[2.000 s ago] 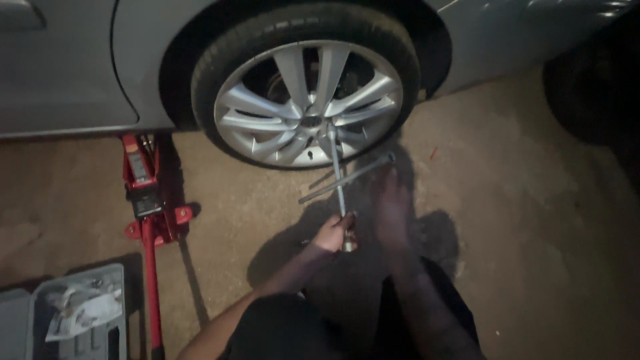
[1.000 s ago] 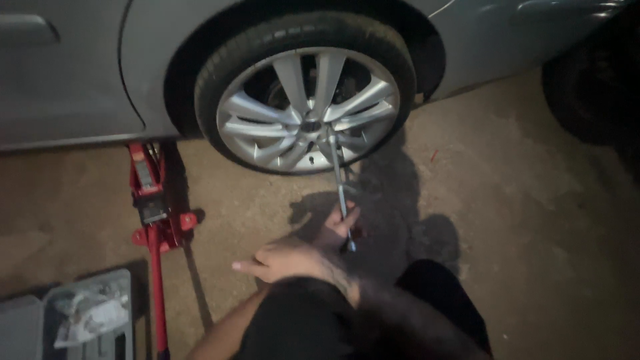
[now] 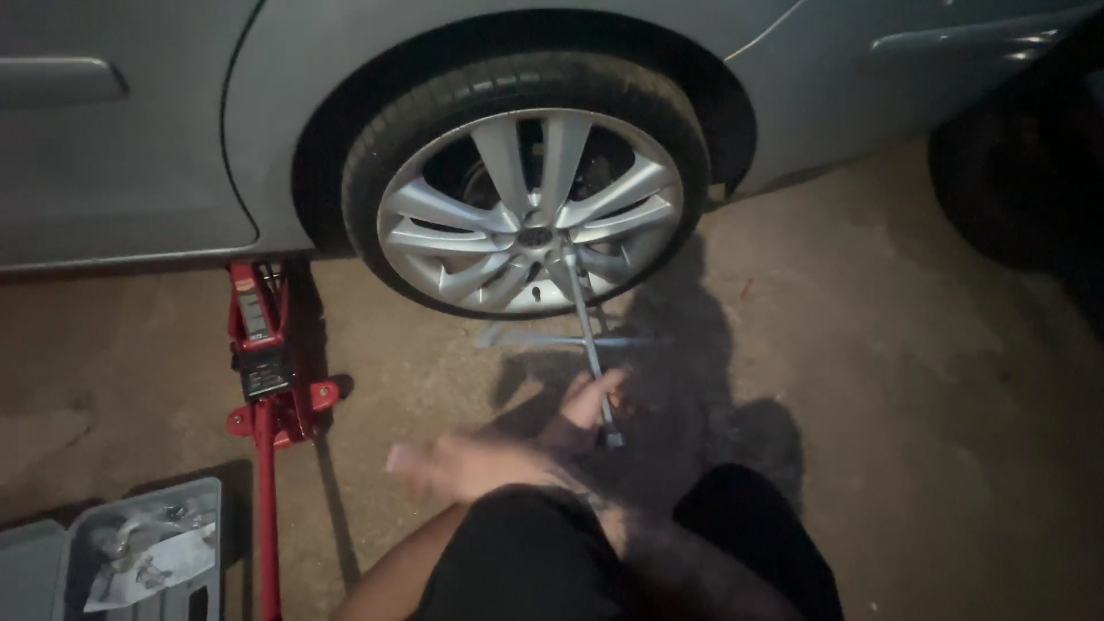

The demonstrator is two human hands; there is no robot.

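A four-way lug wrench [image 3: 585, 319] reaches from the hub of a silver alloy wheel [image 3: 496, 142], its far end at a lug position right of the centre cap. My left hand [image 3: 588, 404] is around the wrench's near shaft, just above the free socket end. The crossbar is blurred. My right hand [image 3: 470, 461], also blurred, is left of and nearer than my left hand, off the wrench; nothing shows in it, and its fingers look extended. My right forearm crosses over my left arm and partly hides it.
A red floor jack [image 3: 267, 379] stands at the car's sill [image 3: 155, 259], its long handle running toward me. At the lower left lies an open grey case [image 3: 216, 526] with plastic-wrapped contents and paper. Another dark tyre [image 3: 975, 198] stands at the right.
My right hand was by the crossbar's right end two seconds ago and has moved left across my body. My left hand stays on the shaft. The crossbar has turned.
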